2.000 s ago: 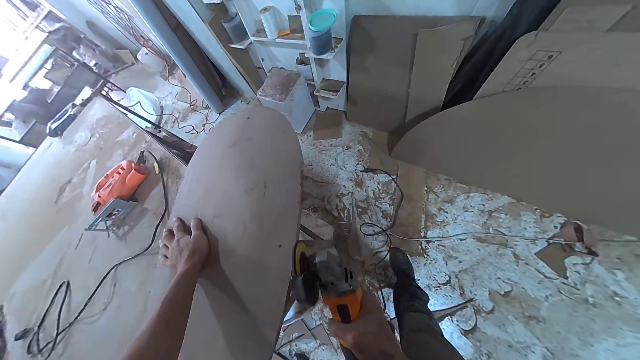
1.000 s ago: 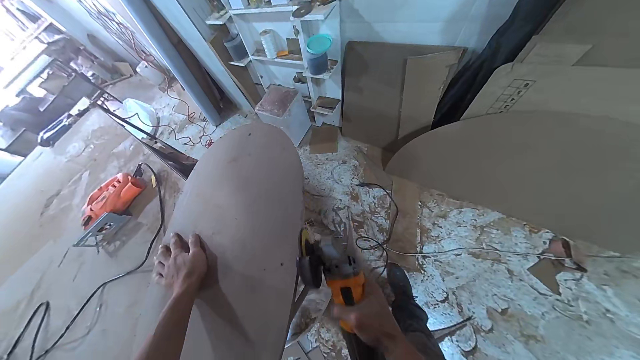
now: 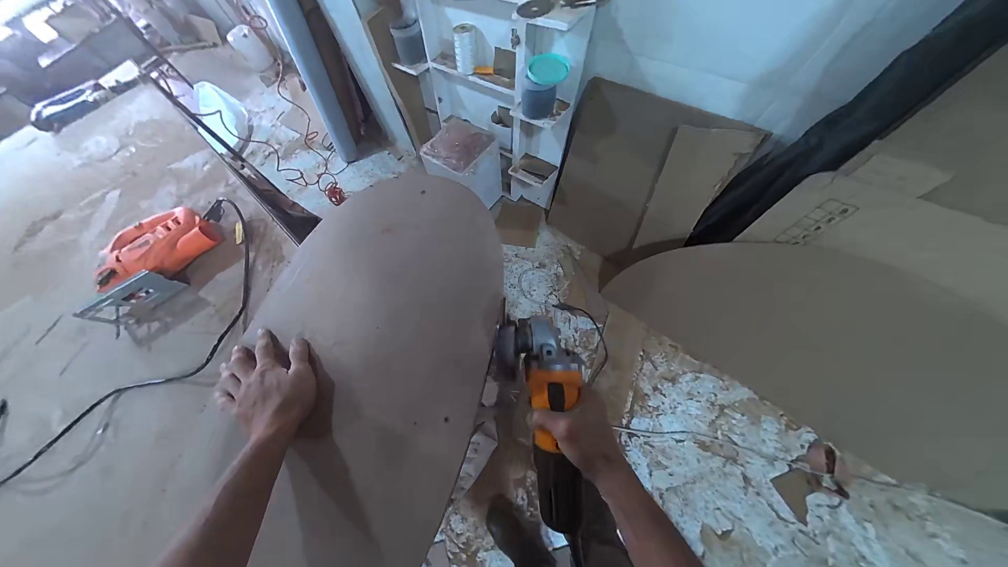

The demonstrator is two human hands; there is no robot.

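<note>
My left hand (image 3: 272, 386) lies palm down on the left part of a long board with a rounded end (image 3: 402, 315), fingers spread, gripping nothing. In my right hand (image 3: 579, 429) is an orange and black angle grinder (image 3: 555, 386), held by its body. The grinder's disc (image 3: 505, 342) stands on edge at the board's right edge; whether it touches cannot be told. An orange jigsaw (image 3: 157, 248) rests on the table left of the board, its metal base plate turned toward me.
A black cord (image 3: 157, 380) crosses the table (image 3: 79, 441). Behind stand a shelf with tubs (image 3: 543, 83) and a white bin (image 3: 465, 157). Cardboard (image 3: 622, 157) leans on the wall, and a large rounded panel (image 3: 835, 339) is at right. Debris and a cable (image 3: 693, 433) cover the floor.
My right hand has moved the grinder up along the board's right edge, and the grinder is turned more upright. My left hand remains on the board's left part.
</note>
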